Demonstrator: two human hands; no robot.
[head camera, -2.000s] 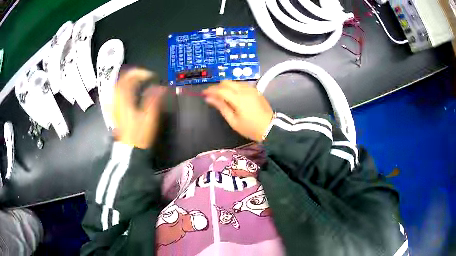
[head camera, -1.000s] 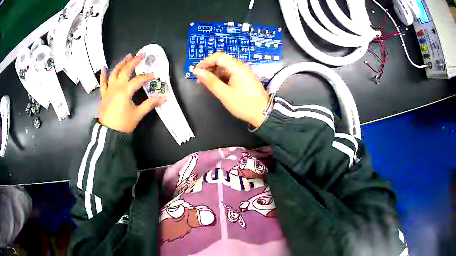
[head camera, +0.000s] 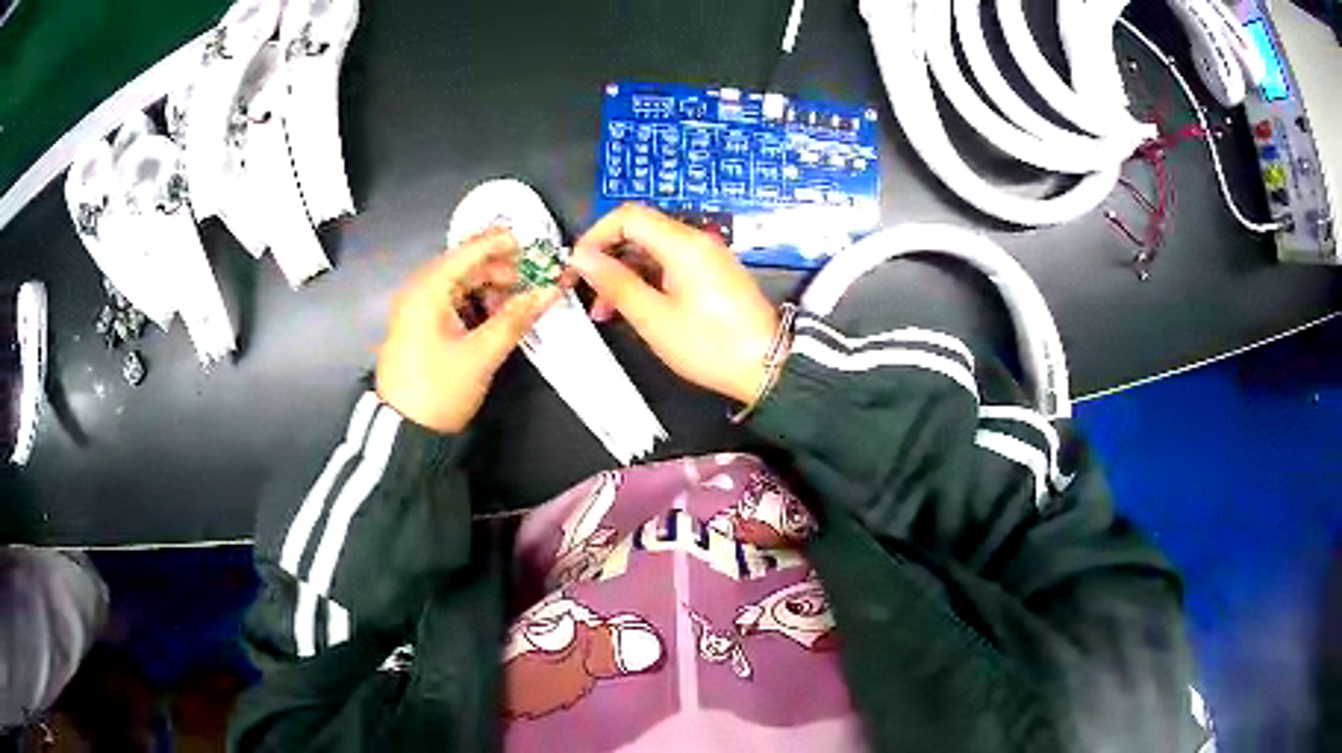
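A white curved housing half (head camera: 596, 386) lies on the black bench in front of me, its round end away from me and its cut end towards me. A small green circuit board (head camera: 539, 265) is held over it between the fingertips of my left hand (head camera: 459, 327). My right hand (head camera: 680, 302) is at the board's right edge with thumb and finger close together; whether it pinches something thin cannot be told. A blue test board (head camera: 736, 165) lies just beyond my right hand, its near edge partly hidden by it. A white arc (head camera: 1016, 280) lies by my right sleeve.
Several white housing halves (head camera: 199, 302) lie at the left, with small dark parts (head camera: 130, 331) beside them. More white arcs (head camera: 971, 125) with red wires (head camera: 1155, 184) are heaped at the upper right. A light instrument box (head camera: 1295, 162) stands at the far right. A green surface (head camera: 74, 74) is at the upper left.
The housing half, beside my left hand two seconds ago, now lies between my hands. My left hand has closed on the small board, and my right hand has moved from the blue board to it.
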